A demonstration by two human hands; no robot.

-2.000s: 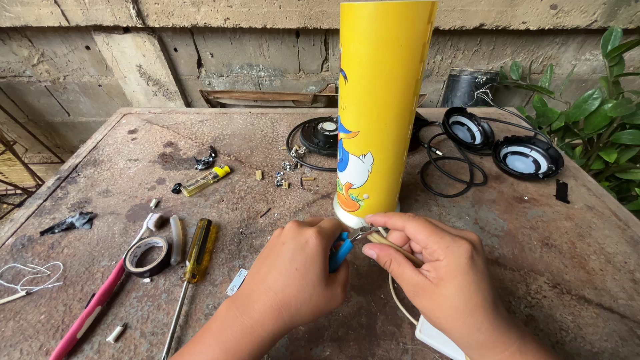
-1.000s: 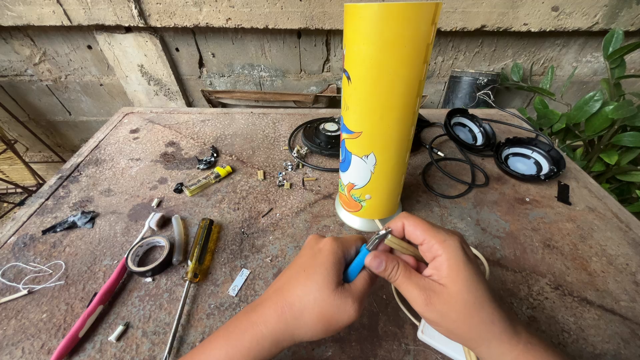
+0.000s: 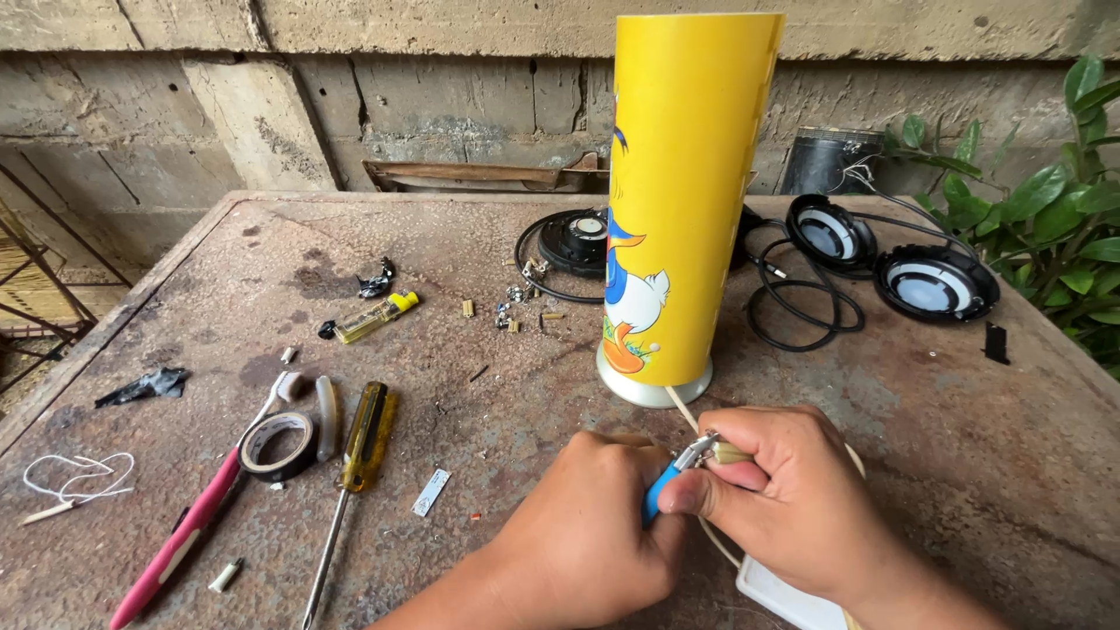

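Note:
My left hand (image 3: 595, 525) is closed on the blue handle of a small metal-jawed hand tool (image 3: 662, 493), perhaps pliers or a nipper. Its jaws meet a small beige piece (image 3: 731, 452) pinched by the thumb and fingers of my right hand (image 3: 787, 499). What the piece is, I cannot tell. Just behind both hands stands a yellow cylindrical lamp (image 3: 678, 201) with a cartoon duck on it, upright on a pale round base (image 3: 656, 394). A white cord (image 3: 682, 407) runs from the base behind my right hand, near a white plastic box (image 3: 787, 591).
Left on the table lie a screwdriver (image 3: 360, 446), a roll of black tape (image 3: 278, 446), a pink toothbrush (image 3: 188, 534) and a yellow lighter (image 3: 376, 317). Small metal pieces (image 3: 516, 306) lie mid-table. Black round speaker-like parts (image 3: 936, 284) and a coiled black cable (image 3: 809, 319) sit at the right.
The blue-handled tool has turned in my left hand, and its jaws show more plainly now. My right hand still pinches the beige piece. The lamp stays upright.

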